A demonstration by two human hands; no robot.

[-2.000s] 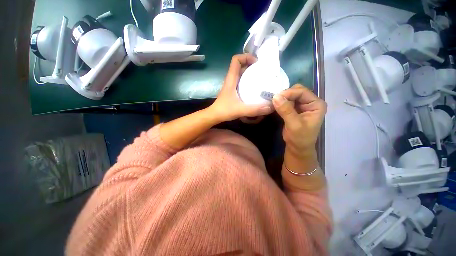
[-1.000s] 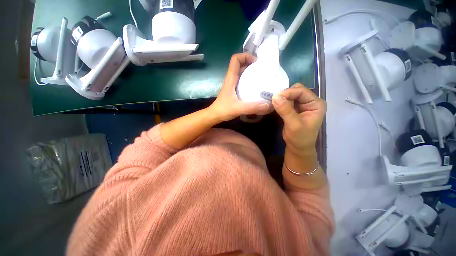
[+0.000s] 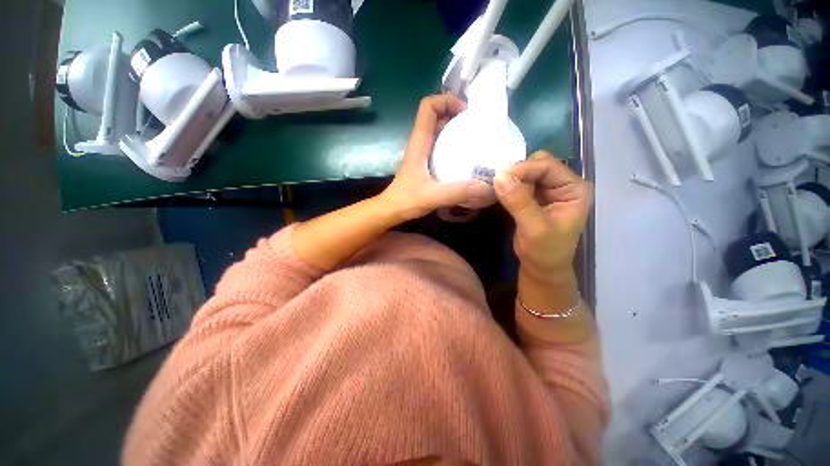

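A white security camera (image 3: 475, 146) is held over the near edge of the green bench, its two white antennas (image 3: 541, 44) pointing away from me. My left hand (image 3: 425, 171) grips its rounded body from the left, thumb below and fingers above. A small printed label sticker (image 3: 483, 172) lies on the lower part of the white body. My right hand (image 3: 544, 198) has thumb and forefinger pinched at the right end of the sticker. Whether the fingertips hold the sticker or press it down cannot be told.
Three more cameras (image 3: 314, 50) lie on the green bench (image 3: 364, 146) at the left. Several cameras (image 3: 763, 273) lie on a white sheet (image 3: 628, 364) to the right, with thin cables. A plastic-wrapped package (image 3: 127, 305) is at the lower left. A dark blue cloth (image 3: 460, 14) is at the top.
The hands and the held camera have barely moved. The cameras on the white sheet have shifted slightly to the right in view.
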